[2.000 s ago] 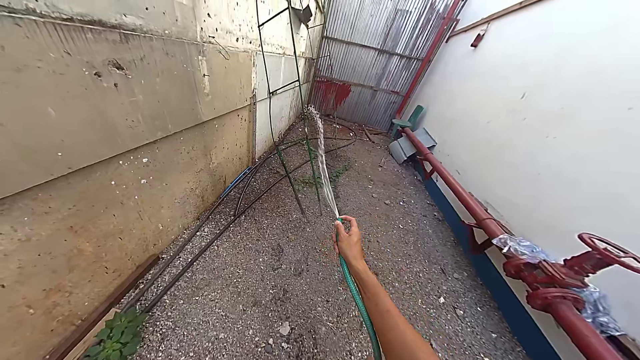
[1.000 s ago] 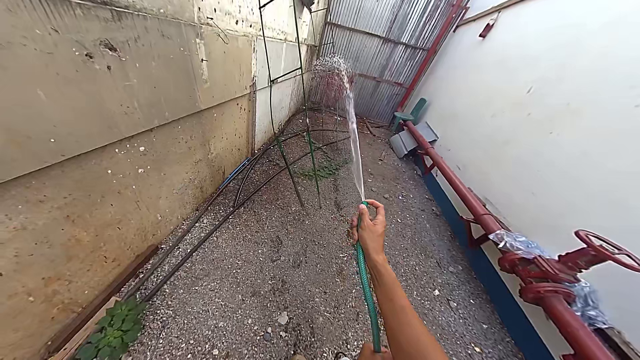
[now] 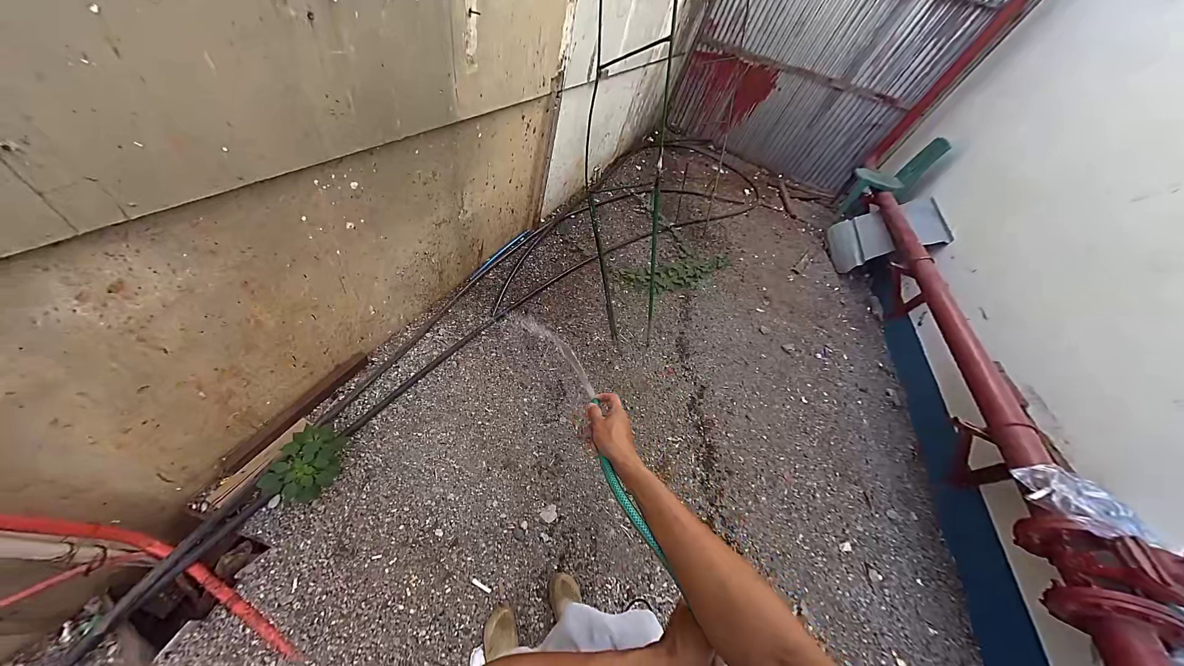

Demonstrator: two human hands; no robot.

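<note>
My right hand (image 3: 612, 431) is closed around a green garden hose (image 3: 631, 507) close to its open end, fingers near the mouth. Water (image 3: 561, 348) arcs out to the left and falls on the gravel beside black hoses (image 3: 435, 363). At the bottom edge, my left forearm crosses toward the right, and my left hand (image 3: 686, 633) is around the hose lower down, mostly hidden behind my right forearm. Ahead stands a thin dark metal frame (image 3: 654, 231), with low green weeds (image 3: 680, 274) by its legs. A leafy plant (image 3: 303, 464) grows at the left.
A stained wall (image 3: 277, 250) runs along the left, with an orange-red hose (image 3: 227, 597) below. Along the white right wall runs a red pipe (image 3: 971, 342) with flanges and plastic wrap. Corrugated metal sheeting (image 3: 786, 92) closes the far end. My shoes (image 3: 501, 635) stand on gravel.
The water jet shot upward and forward before; now it is a short, low arc to the left. My right hand has lowered the hose end. The view has tilted down.
</note>
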